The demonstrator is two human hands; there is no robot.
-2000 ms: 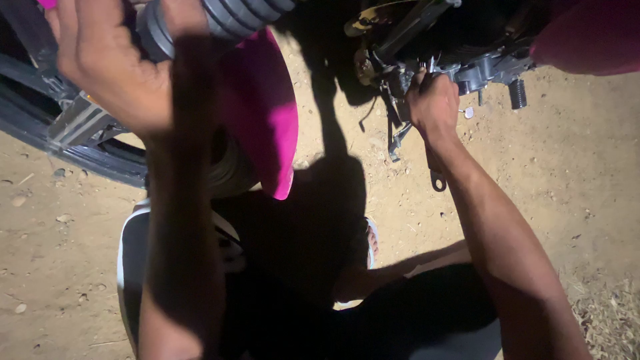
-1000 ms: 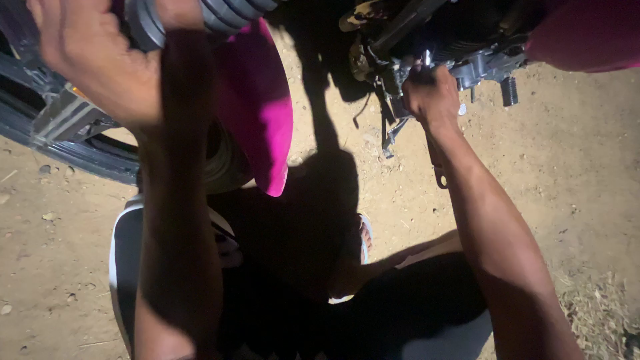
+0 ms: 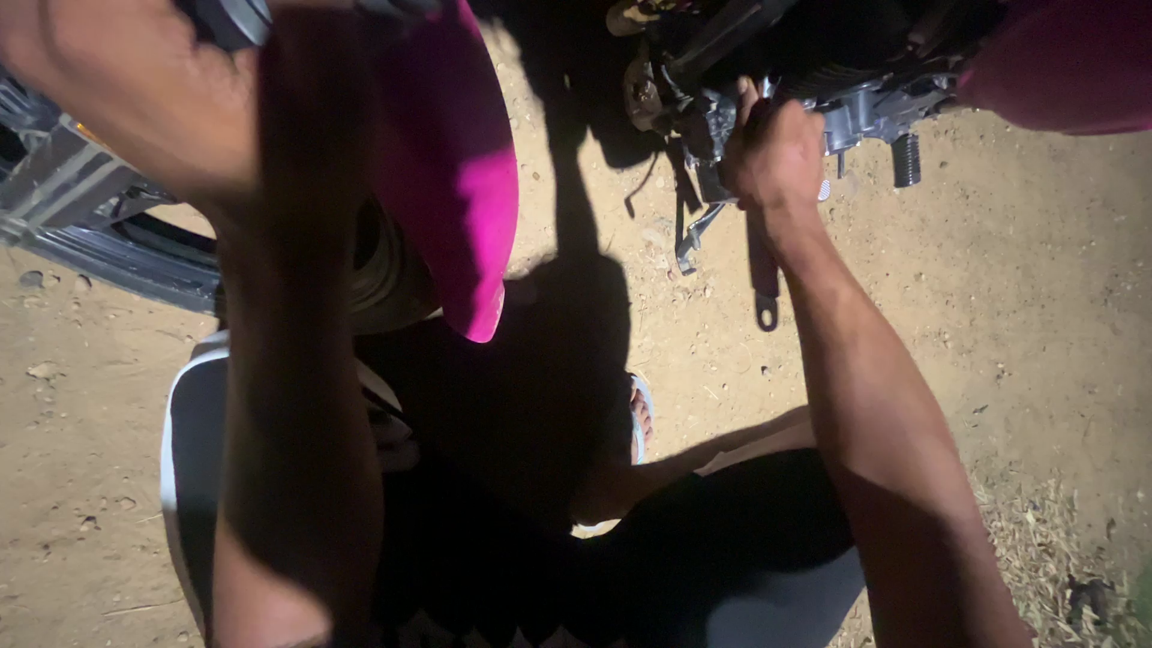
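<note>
My right hand (image 3: 778, 162) is closed around a dark-handled wrench (image 3: 765, 288) against the metal engine parts (image 3: 850, 121) of a motorcycle at the upper right. The handle, with a hole in its end, sticks out below my fist; the tool's jaw end is mostly hidden. At the upper left, my left hand (image 3: 135, 99) is raised close to the camera, blurred and cut by the frame edge. It overlaps a grey round part (image 3: 236, 18) beside the pink front fender (image 3: 472, 207). Whether it grips that part cannot be told.
A black wheel (image 3: 126, 265) is at the left. A footpeg (image 3: 906, 160) and a thin metal lever (image 3: 697, 238) project from the engine side. Pink bodywork (image 3: 1062, 72) is at the upper right. My sandalled foot (image 3: 641, 414) rests on sandy ground (image 3: 1035, 315), with dry grass at the lower right.
The lower end of the wrench handle has swung slightly left, while my right hand stays at the engine. The view has shifted, and less of the grey ribbed part by my left hand shows.
</note>
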